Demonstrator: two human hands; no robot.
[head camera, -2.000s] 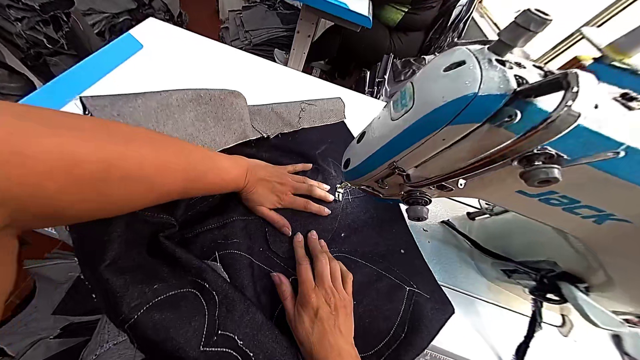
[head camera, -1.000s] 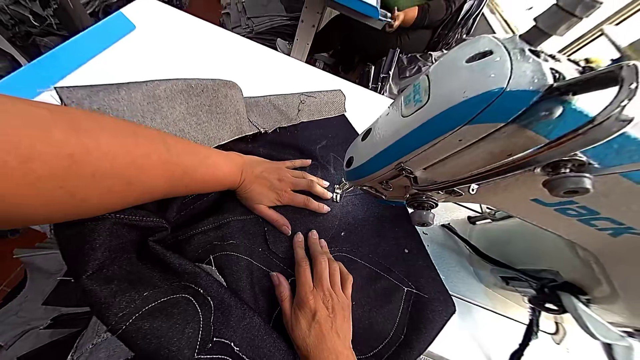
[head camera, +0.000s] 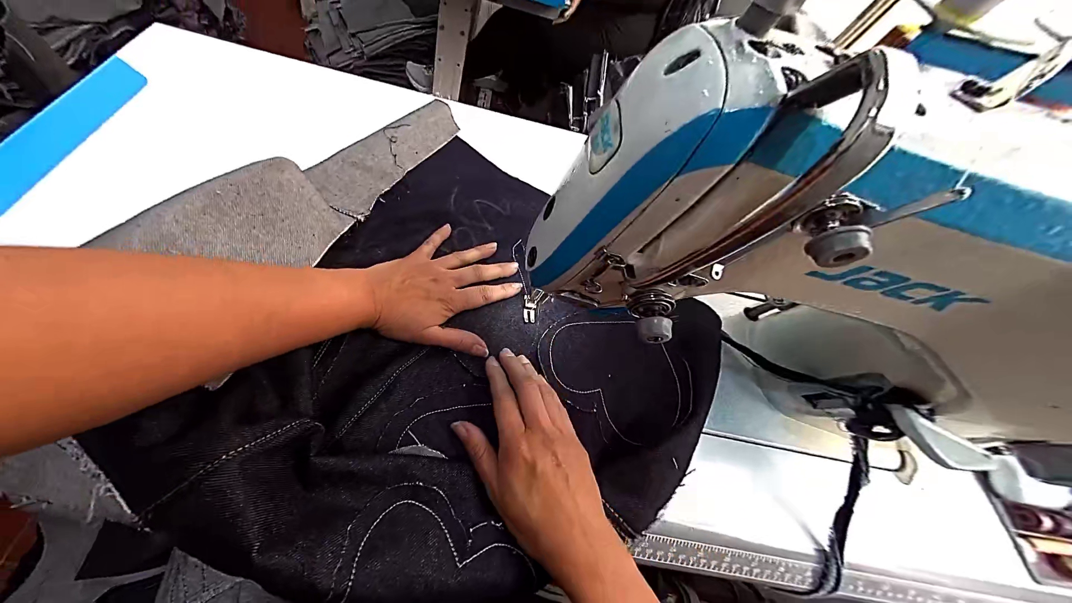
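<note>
Dark denim fabric with light curved stitching lies under the presser foot of a white and blue Jack sewing machine. Flat on the denim, fingers spread, my left hand has its fingertips just left of the presser foot. Below the foot my right hand rests on the cloth, its fingertips close to my left thumb. Neither hand grips anything. Part of the denim is folded over, showing its grey reverse side. The needle tip cannot be made out.
The white table has a blue edge strip at the left. A printed ruler scale runs along the lower right. Stacked fabric pieces lie beyond the table. A dark cord hangs below the machine arm.
The denim has turned and shifted under the presser foot, and a stitched curve now shows right of it. Both hands remain flat on the cloth. A co-worker's hand seen at the top earlier is gone.
</note>
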